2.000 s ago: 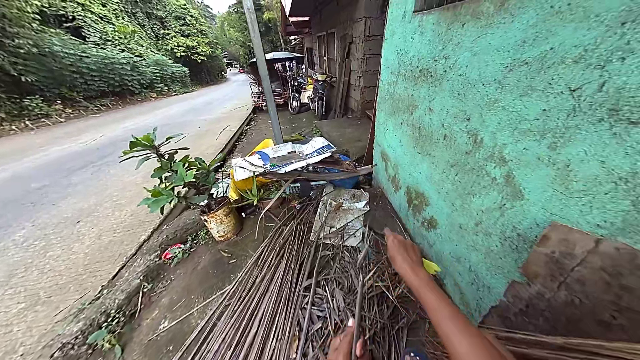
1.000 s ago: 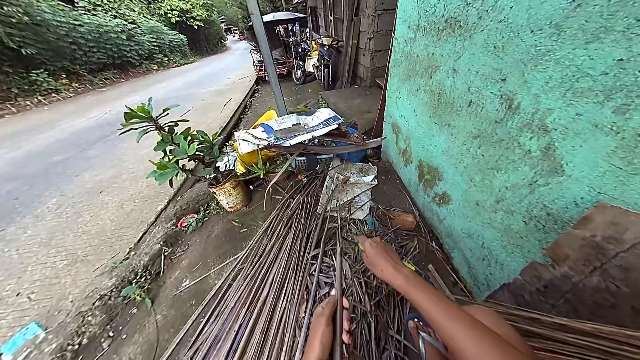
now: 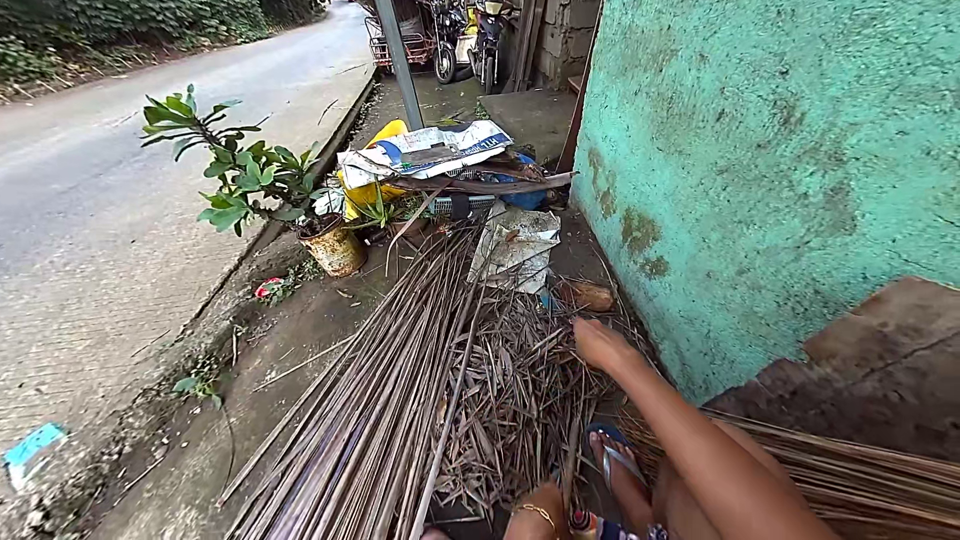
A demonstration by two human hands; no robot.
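Note:
My right hand (image 3: 600, 345) is over the right side of a heap of dry leaf scraps (image 3: 510, 397), its fingers curled; whether something thin is in them cannot be told. At the bottom edge a bent wrist with a gold-coloured bracelet, seemingly that of my left hand (image 3: 536, 514), shows; its fingers are mostly hidden or cut off. Left of the heap lies a large spread of long, thin, dry palm leaf strips (image 3: 367, 375). One longer strip (image 3: 450, 420) runs along the heap's left side to the bottom edge.
A flip-flopped foot (image 3: 622, 469) stands by the heap. Ahead are a dirty sheet (image 3: 517, 251), a wood piece (image 3: 587, 295), a printed sack (image 3: 435, 150) and a potted plant (image 3: 334, 247). A green wall (image 3: 750, 150) borders the right; more strips (image 3: 847, 457) lie lower right.
The left hand, seen around a strip one second ago, is now mostly out of sight at the bottom. The right hand stays over the heap's right side. The view has tilted down.

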